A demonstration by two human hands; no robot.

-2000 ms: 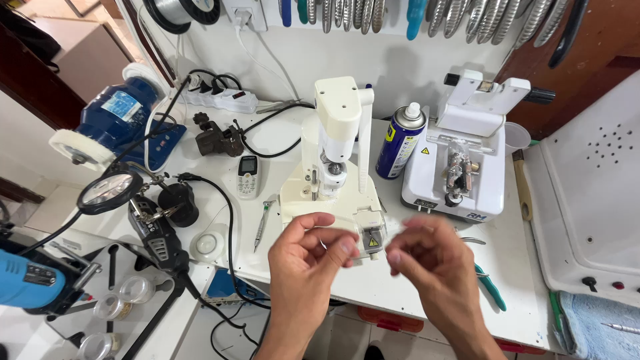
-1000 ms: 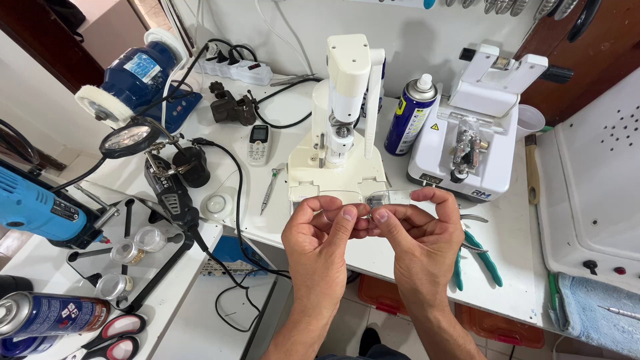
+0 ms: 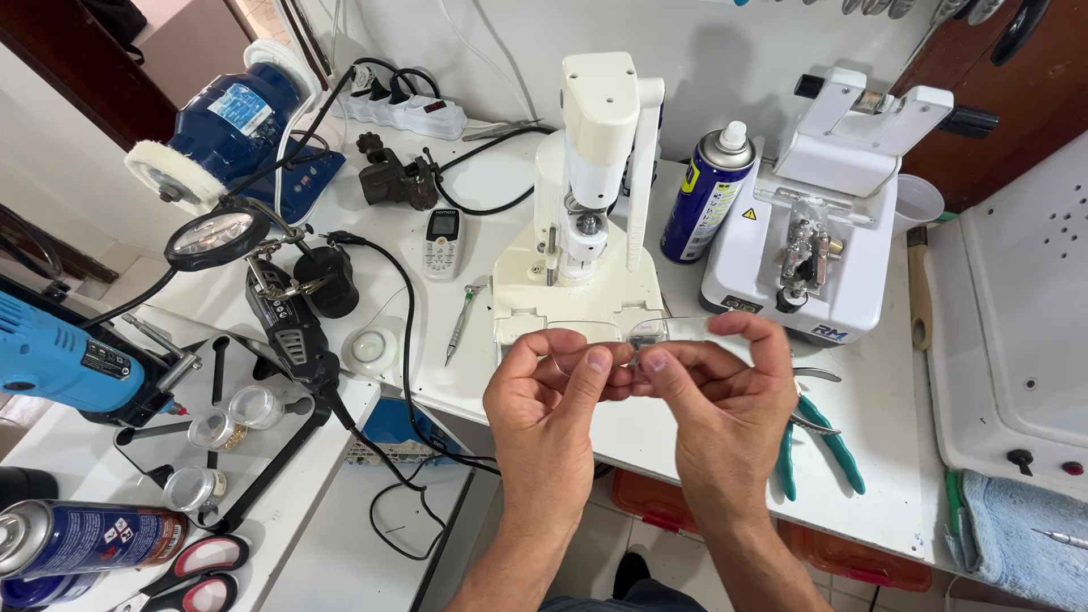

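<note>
Two clear eyeglass lenses are held side by side over the front edge of a cream bench machine [image 3: 518, 293]. My left hand [image 3: 552, 399] pinches the left lens [image 3: 586, 327] near its inner end. In my right hand [image 3: 718, 404], the inner part of the right lens [image 3: 671, 325] is gripped between thumb and fingers, with the index finger raised at its outer end. The fingertips of both hands meet at the middle, where they hide whatever joins the lenses. Green-handled pliers [image 3: 829, 442] lie to the right of my right hand.
Behind stand a spray can [image 3: 710, 191] and a white machine [image 3: 739, 272]. A remote control [image 3: 443, 242], a thin screwdriver-like tool [image 3: 461, 327] and a small vise [image 3: 395, 174] lie left. Farther left are a rotary tool [image 3: 289, 331], magnifier [image 3: 217, 236], bench polisher [image 3: 238, 119] and scissors [image 3: 200, 569].
Two seconds ago my hands were apart; they have come together, and the lenses now show between them. The raised right index finger has bent toward the outer end of the right lens.
</note>
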